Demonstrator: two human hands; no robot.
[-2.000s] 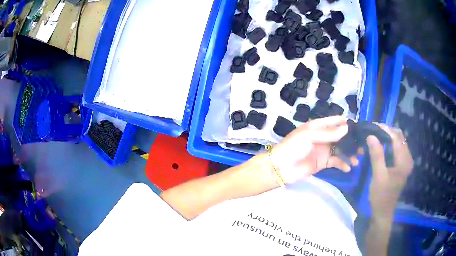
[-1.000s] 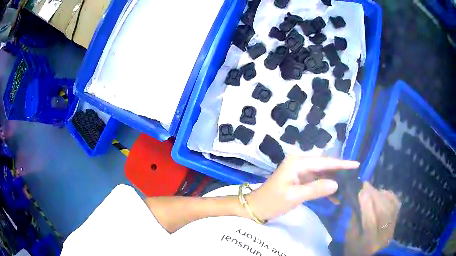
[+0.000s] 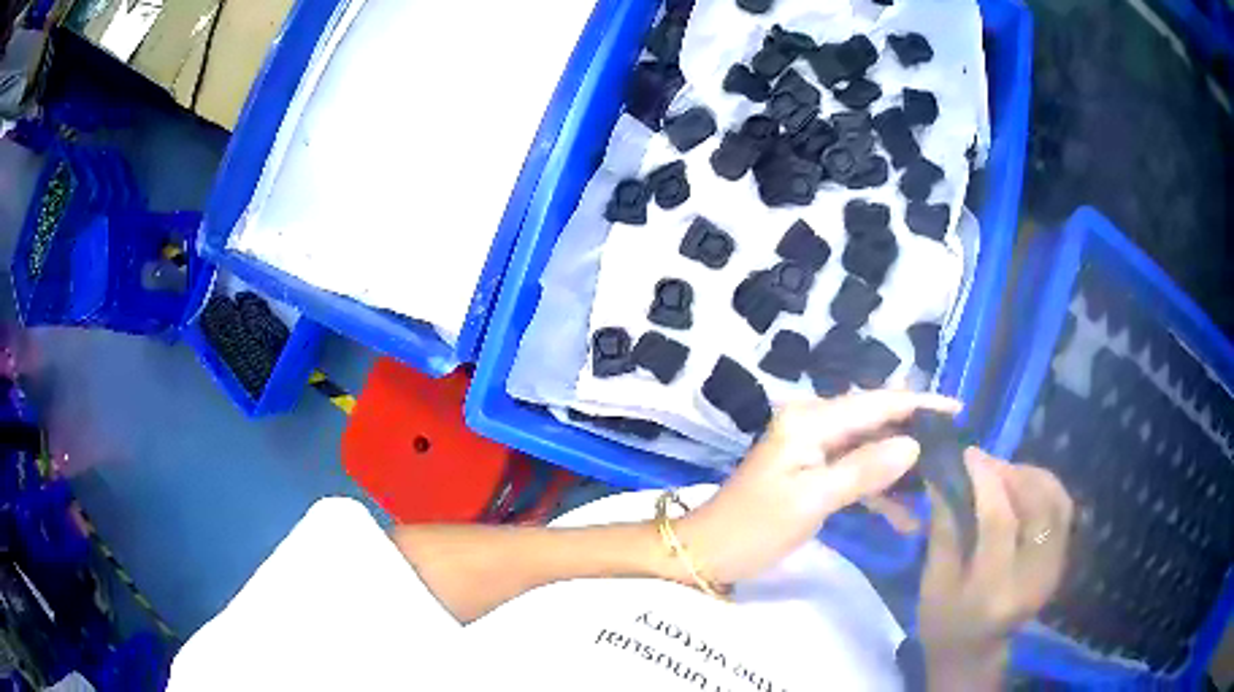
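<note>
Many black moulded parts [image 3: 708, 243] lie loose on a white liner sheet [image 3: 636, 270] in a blue crate [image 3: 501, 365]. My left hand [image 3: 798, 480], with a bracelet at the wrist, is in front of the crate's near right corner. My right hand [image 3: 1001, 534] is beside it on the right, slightly blurred. A dark part [image 3: 943, 473] is between the two hands; the right fingers are closed around it and the left fingertips touch its upper left side. Its exact shape is blurred.
A lined blue crate [image 3: 393, 162] stands left of the parts crate. A crate with rows of dark parts [image 3: 1150, 460] is at right. A red stool [image 3: 422, 441], a small blue bin [image 3: 246, 345] and stacked blue crates [image 3: 81, 243] stand left. A brown cardboard surface [image 3: 223, 61] is upper left.
The view has shifted, so the crates sit lower and further left than two seconds ago. Both hands have come down with the view; since one second ago they have moved closer together around the dark part.
</note>
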